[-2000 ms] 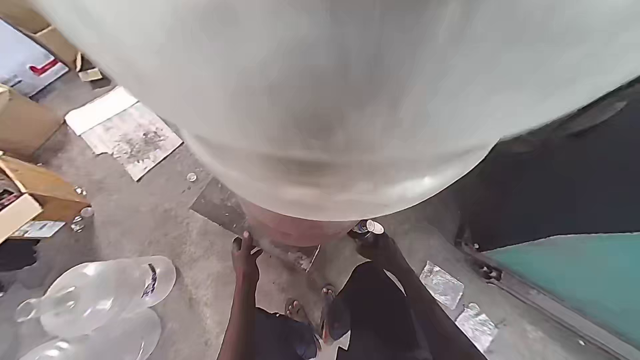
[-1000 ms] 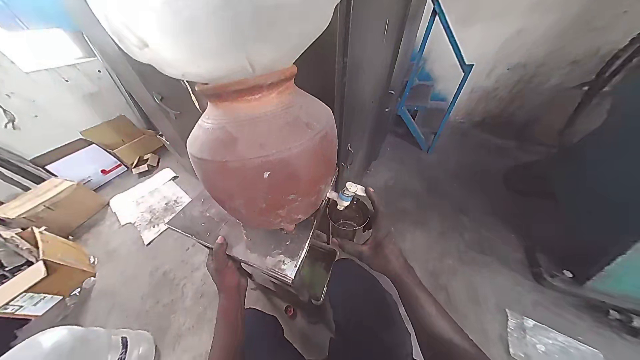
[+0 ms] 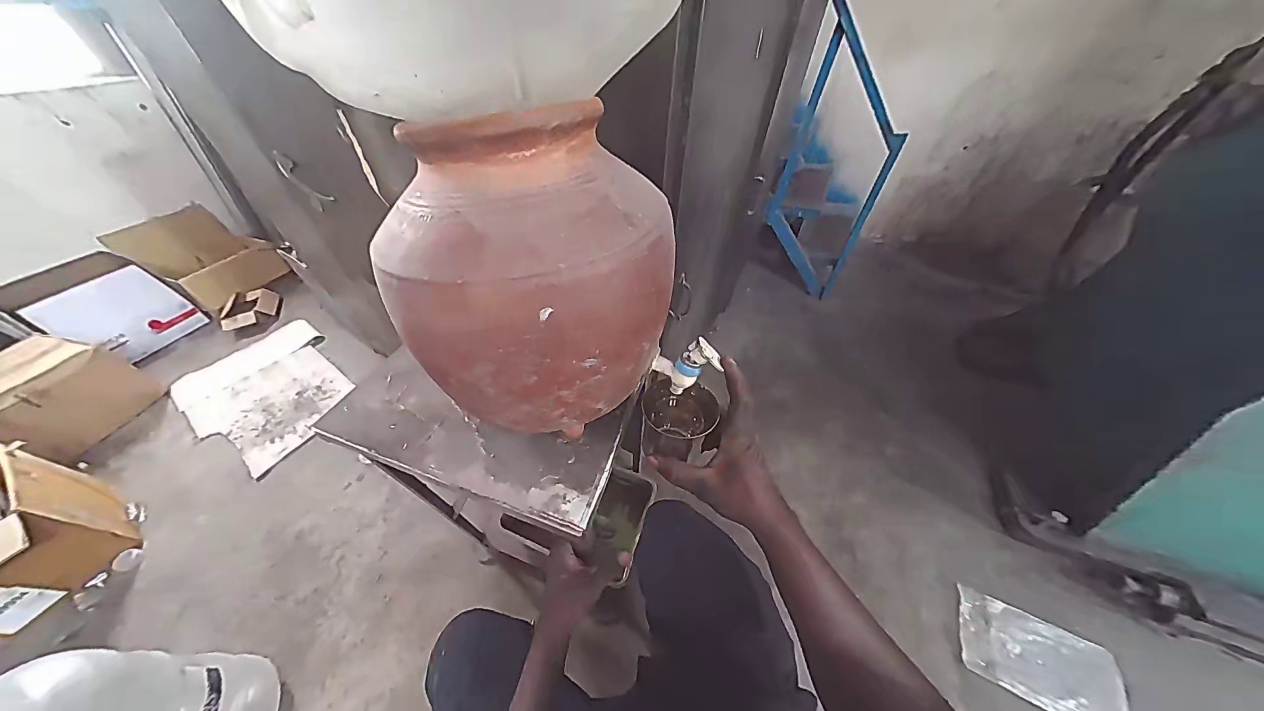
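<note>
A reddish clay water pot (image 3: 533, 267) rests on a small stand with a worn flat top (image 3: 444, 434), and a large whitish vessel (image 3: 474, 49) sits on its mouth. From the pot's lower right side sticks a white and blue tap (image 3: 691, 365). My right hand (image 3: 721, 454) grips a round metal cup (image 3: 681, 415) just under the spout, with a finger close to the tap's lever. At the stand's front corner, my left hand (image 3: 578, 573) is at the near edge of a greenish rectangular container (image 3: 622, 523); part of its fingers is hidden.
Cardboard boxes (image 3: 69, 513) stand at the left, near a stained white sheet (image 3: 262, 395) on the floor. A large clear plastic bottle (image 3: 138, 681) lies bottom left. A blue metal frame (image 3: 839, 148) leans behind. A plastic sheet (image 3: 1037, 647) lies at the lower right.
My left hand has moved from the stand's front edge to the container by its corner. The cup stays under the tap in my right hand. The view has tilted up since two seconds ago.
</note>
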